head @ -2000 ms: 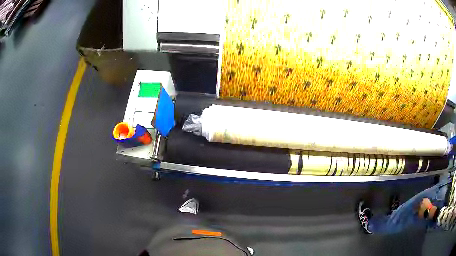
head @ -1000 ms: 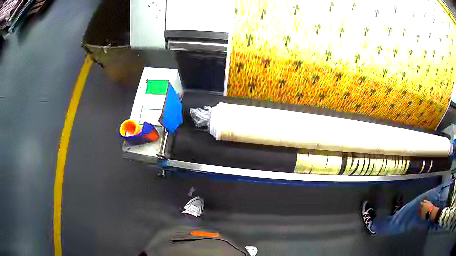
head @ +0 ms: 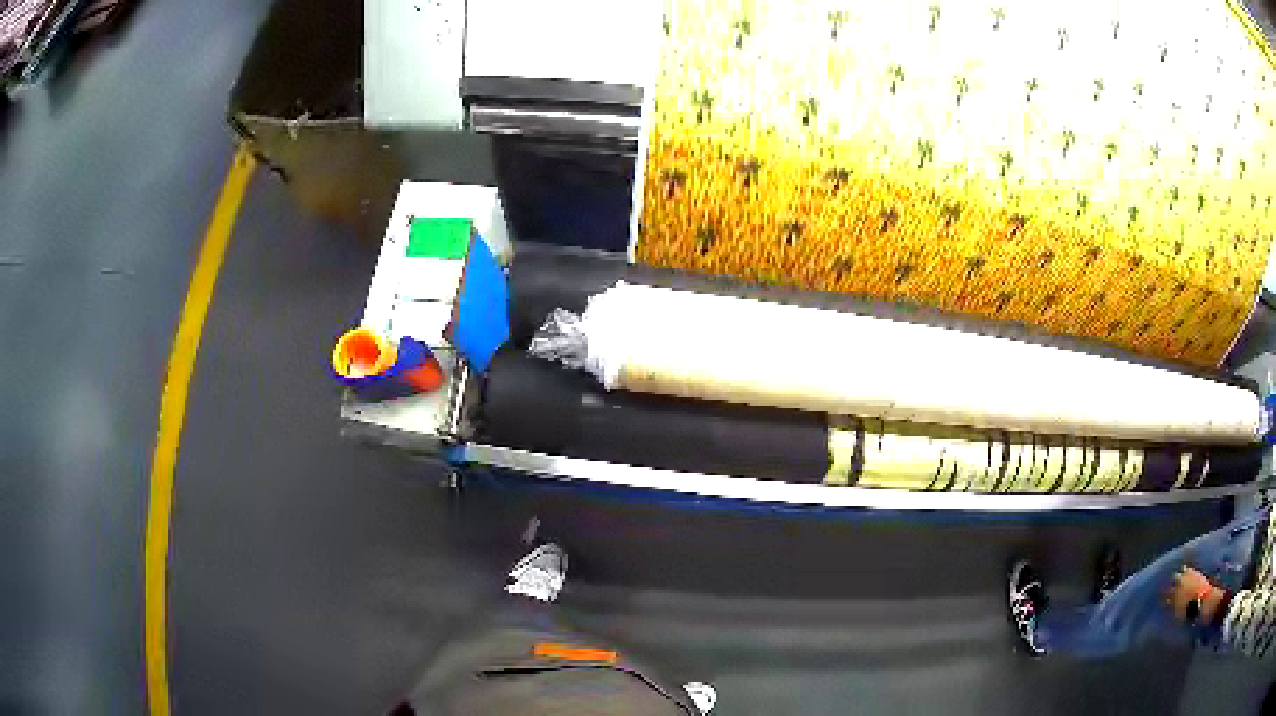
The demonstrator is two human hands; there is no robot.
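Neither of my hands is in view. A long cream fabric roll (head: pixel 910 357) lies across the machine front, with crumpled clear plastic wrap (head: pixel 563 339) at its left end. Below it a pale yellow cloth with black bars (head: pixel 966 459) shows on the black roller (head: pixel 672 431). Behind the roll hangs a wide printed fabric (head: pixel 910 168), yellow-orange fading to white with small dark motifs.
A thin silver front rail (head: pixel 784 492) borders the machine. At its left end are a white control box (head: pixel 420 301), an orange ring (head: pixel 364 354) and a blue plate (head: pixel 481 304). A person's hand (head: pixel 1196 595) and jeans are at lower right. A yellow floor line (head: pixel 174 406) runs left.
Since the first frame, the machine has shifted slightly right in view. The black bars on the lower cloth have changed position, and the printed fabric's motifs have shifted.
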